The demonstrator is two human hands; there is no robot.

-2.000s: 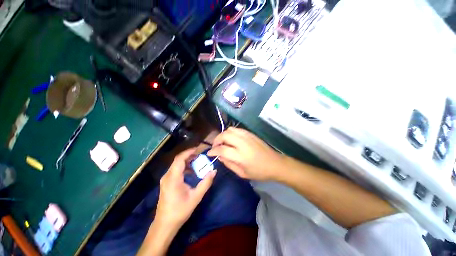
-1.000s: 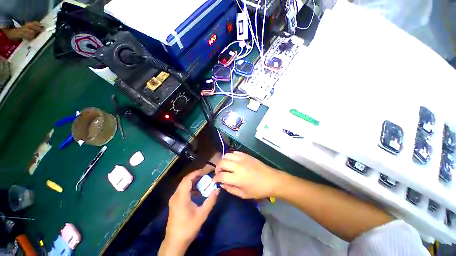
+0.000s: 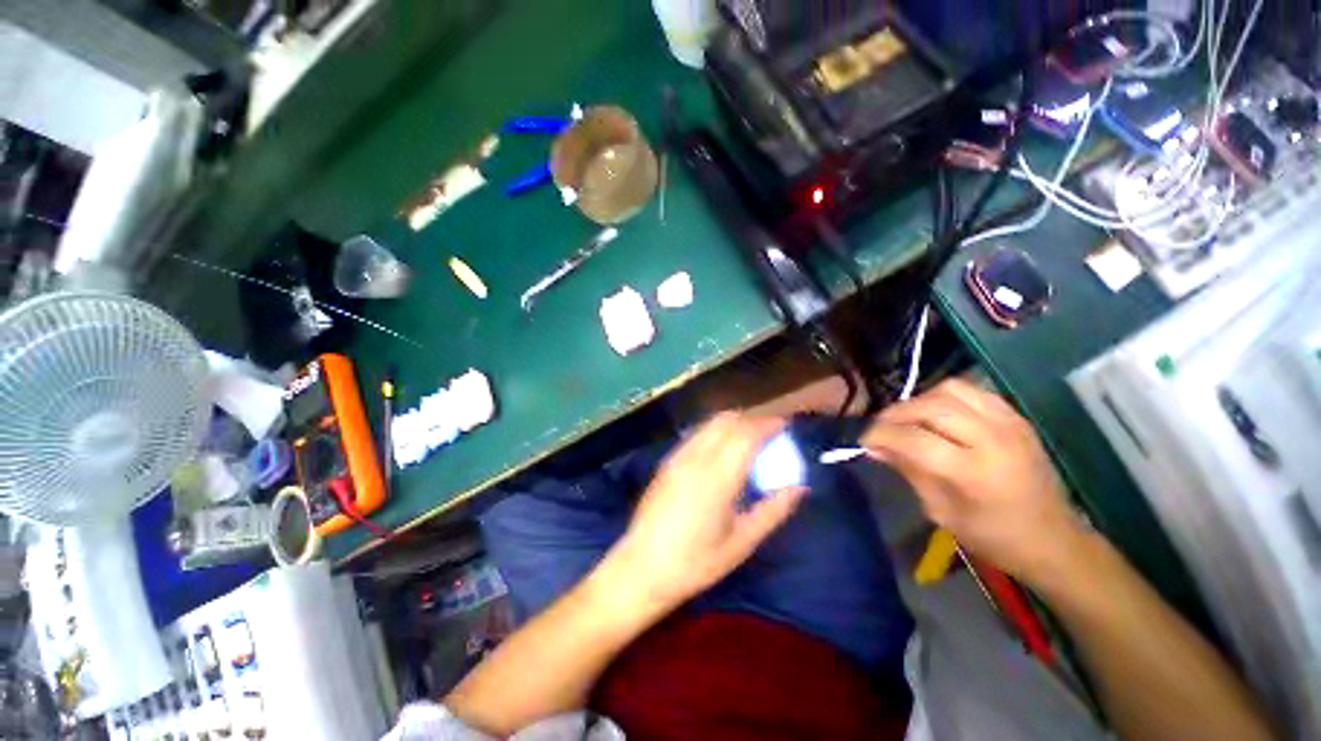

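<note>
My left hand (image 3: 710, 500) holds a small square smartwatch (image 3: 778, 465) above my lap; its face looks bright white or light blue and is overexposed. My right hand (image 3: 963, 460) pinches the small white end of a charging cable (image 3: 843, 455), just right of the watch, with a small gap between them. The thin white lead runs up behind my right fingers. A pale watch unit (image 3: 627, 322) and a small white piece (image 3: 675, 290) lie on the green mat near its edge.
Hot air gun (image 3: 782, 278) and black station with red light (image 3: 855, 138) stand ahead. A brown tub (image 3: 606, 165), tweezers (image 3: 569, 269), orange multimeter (image 3: 348, 434) and white fan (image 3: 94, 405) are left. Watches on white leads (image 3: 1065, 109) and foam trays (image 3: 1188, 377) are right.
The view has swung left, bringing the fan and multimeter in. The cable end, earlier at the watch, is now apart from it, and my right hand has moved away to the right.
</note>
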